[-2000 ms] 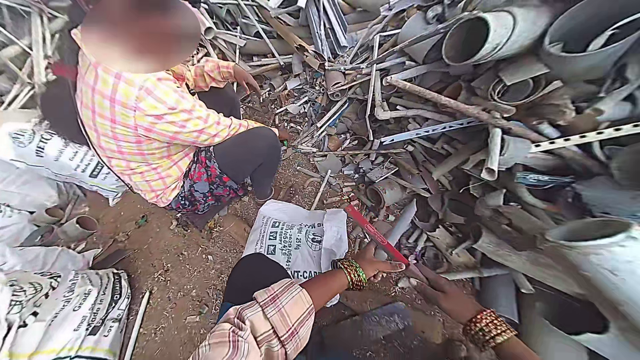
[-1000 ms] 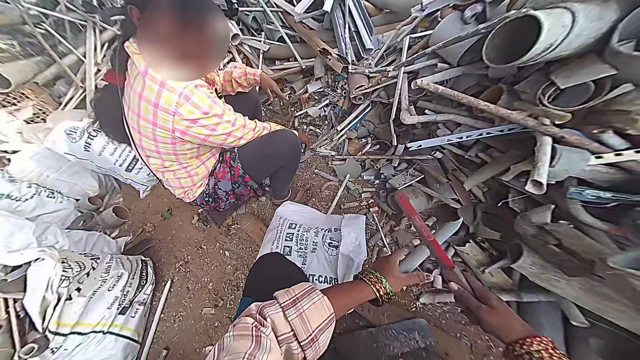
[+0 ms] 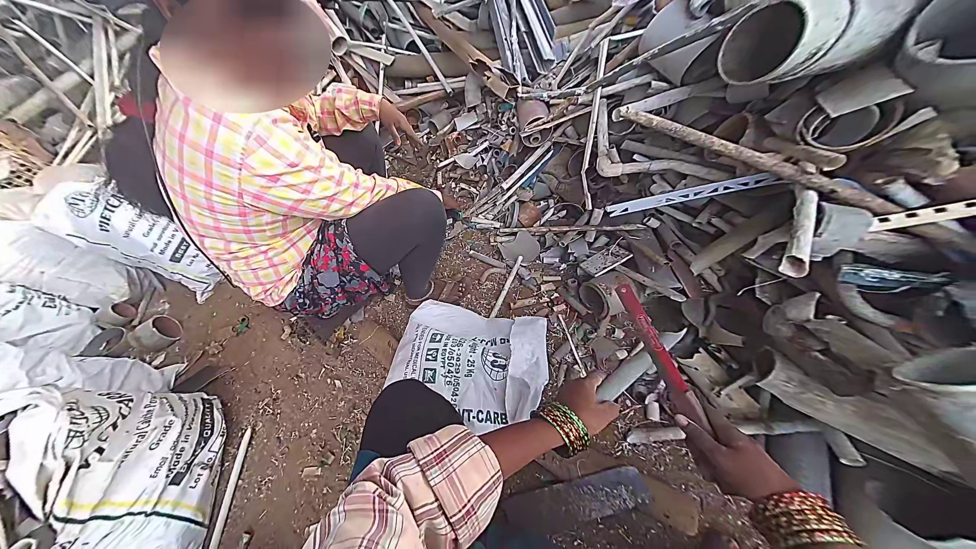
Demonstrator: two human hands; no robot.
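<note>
My left hand [image 3: 593, 408], with green and gold bangles at the wrist, grips the near end of a grey plastic pipe piece [image 3: 637, 370] that slants up to the right. My right hand [image 3: 732, 457], with red and gold bangles, is closed on the lower part of a red bar-like tool [image 3: 652, 339]; its exact kind cannot be told. The tool's upper end points up and left, over the pipe piece. A flat grey slab [image 3: 576, 499] lies on the ground below my hands. Between my knee and the scrap is a white printed sack [image 3: 465, 358].
Another person [image 3: 282, 191] in a checked shirt squats at the upper left, one hand near small scraps. Plastic pipe scrap [image 3: 709, 164] is heaped ahead and to the right, with large pipes [image 3: 785, 38] on top. Filled white sacks [image 3: 145, 457] stand at the left, beside short pipe pieces [image 3: 156, 333].
Both hands stay close together, holding the pipe piece and the red tool. The tool has tilted slightly. The view has shifted a little.
</note>
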